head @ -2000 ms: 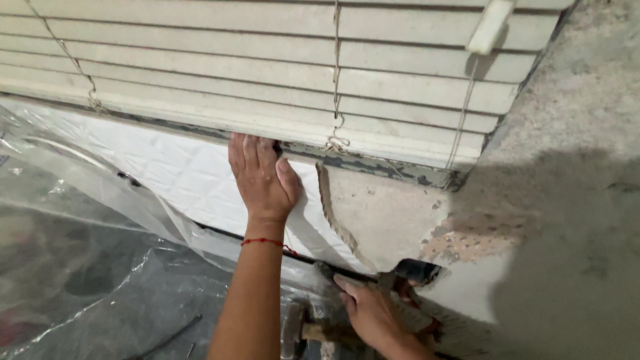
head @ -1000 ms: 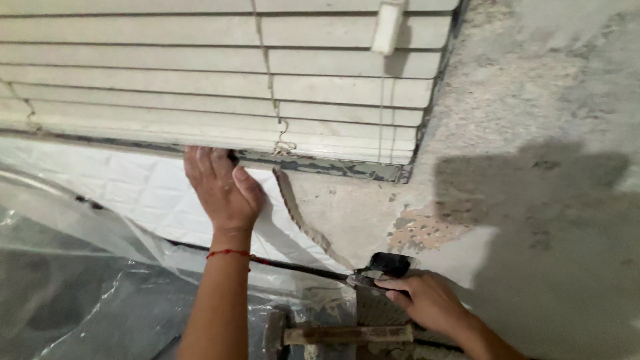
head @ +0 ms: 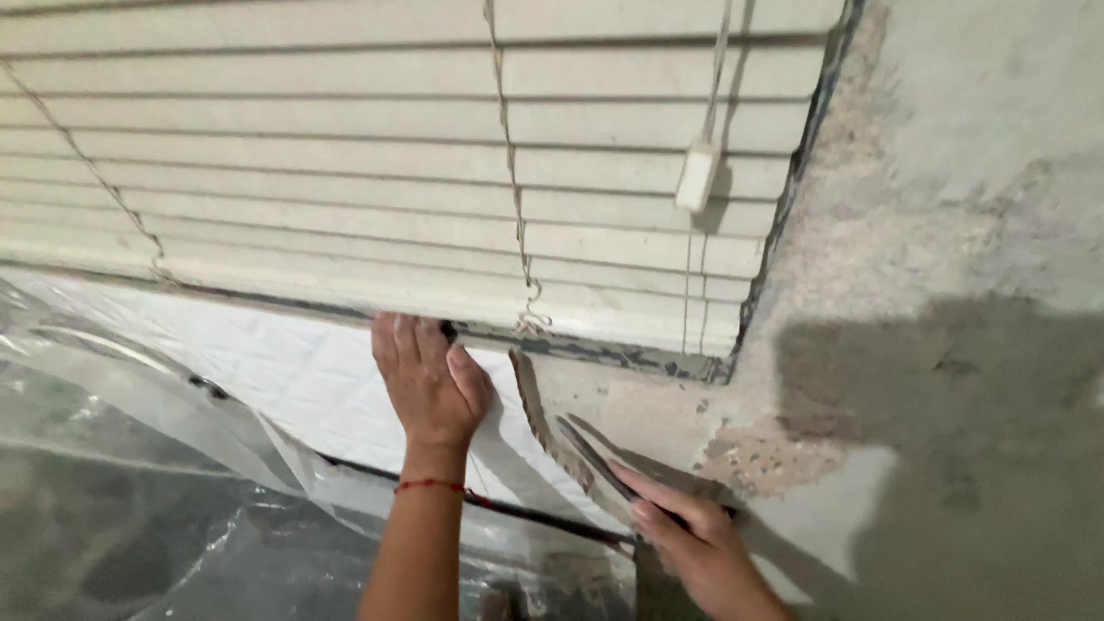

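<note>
My left hand (head: 431, 379) lies spread on a white quilted sheet (head: 285, 379), its fingertips at the sheet's top edge just under the window blind. A red string bracelet is round that wrist. My right hand (head: 686, 517) grips a thin dark tool (head: 604, 466), whose tip points up and left beside the sheet's curved right edge; its exact kind cannot be told. A brown, rough-looking strip (head: 548, 431) runs along that edge, against the bare wall. The palm of my left hand is hidden.
A slatted blind (head: 345, 190) with cords and a pale cord weight (head: 697, 177) hangs above. Rough plaster wall (head: 949, 233) with a patch of flaked surface stands at the right. Clear plastic sheeting (head: 164, 483) and a black strip (head: 552, 519) lie along the bottom.
My right hand was at the black strip's right end; now it holds the thin tool up by the sheet's curved edge. My left hand remains on the white sheet. The view has shifted.
</note>
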